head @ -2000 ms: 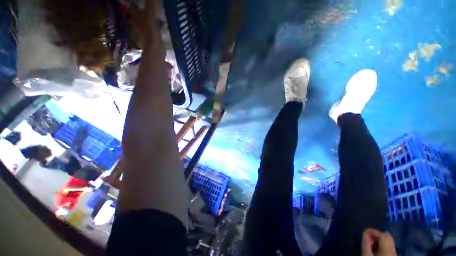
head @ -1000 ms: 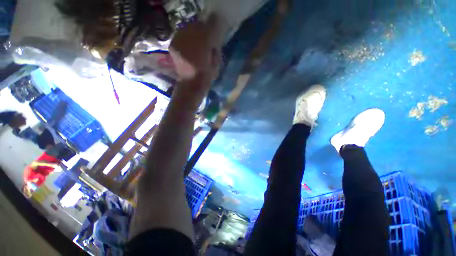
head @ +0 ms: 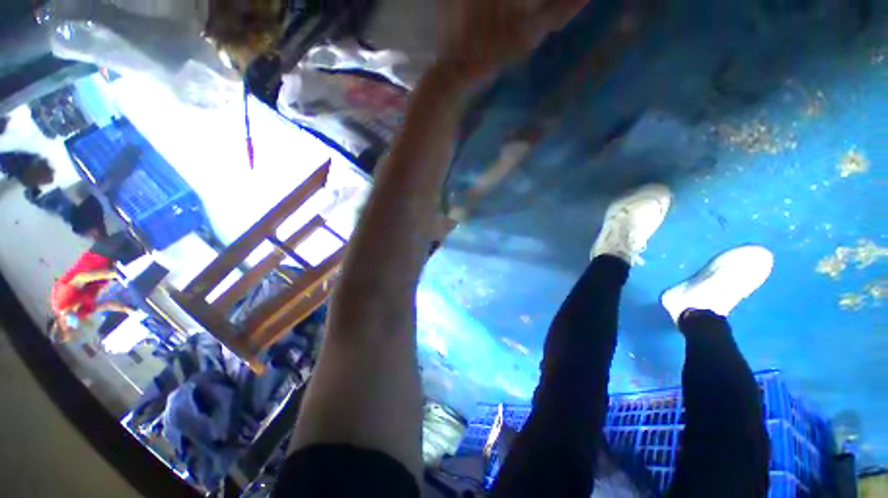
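My left arm reaches up the picture from the lower edge. My left hand is at the top, blurred and partly cut off by the edge. Its fingers point up and right, and I cannot tell whether it holds anything. It is beside a pale surface and above crumpled clear plastic with dark and reddish contents. A dark, brownish bundle lies at the top left. A thin stick with a pink tip shows against a bright white surface. My right hand is not in view.
A wooden frame stands left of my arm. Blue crates are beyond it, more behind my legs. A person in red is at the far left. Dark clothing is heaped below. My white shoes are on blue floor.
My left hand has moved up and right, past the plastic. The dark slatted crate near it has left the view. My right hand, earlier at the lower right, is gone. The whole view has shifted.
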